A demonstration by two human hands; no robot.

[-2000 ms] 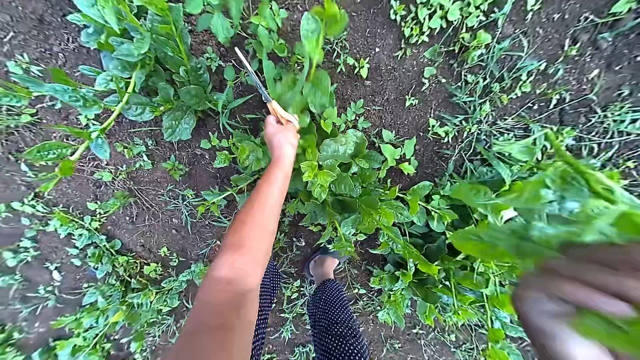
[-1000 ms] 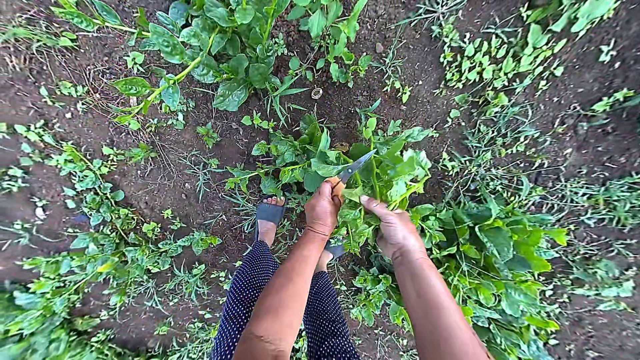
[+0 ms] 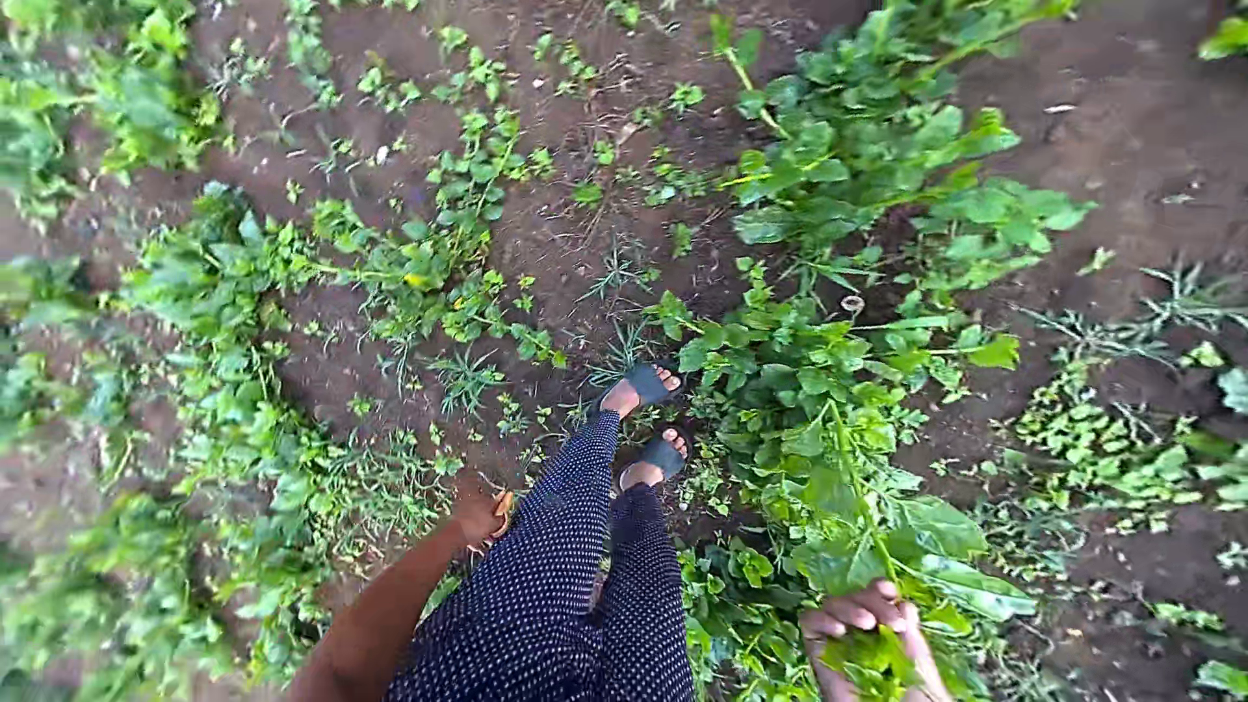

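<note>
Down at my left side, beside the dotted trousers, my left hand (image 3: pixel 478 519) is closed around the orange handles (image 3: pixel 503 507) of a cutting tool; its blades cannot be made out now. At the lower right my right hand (image 3: pixel 868 624) grips a leafy green stem (image 3: pixel 858 478), whose broad leaves point up and away from the fingers. More leaves bunch below that palm. The held stem lies over a row of low leafy plants (image 3: pixel 780 380), so where it ends among them is hard to tell.
My feet in dark sandals (image 3: pixel 651 385) stand on brown soil beside the plant row. A larger leafy plant (image 3: pixel 877 146) grows at the upper right. Trailing vines (image 3: pixel 234 283) spread over the left side, and low weeds (image 3: pixel 1102 458) grow at the right.
My hands were together at the plant one second ago; now they are apart, the left with the tool down by my leg, the right at lower right with a leafy stem. The view has turned strongly.
</note>
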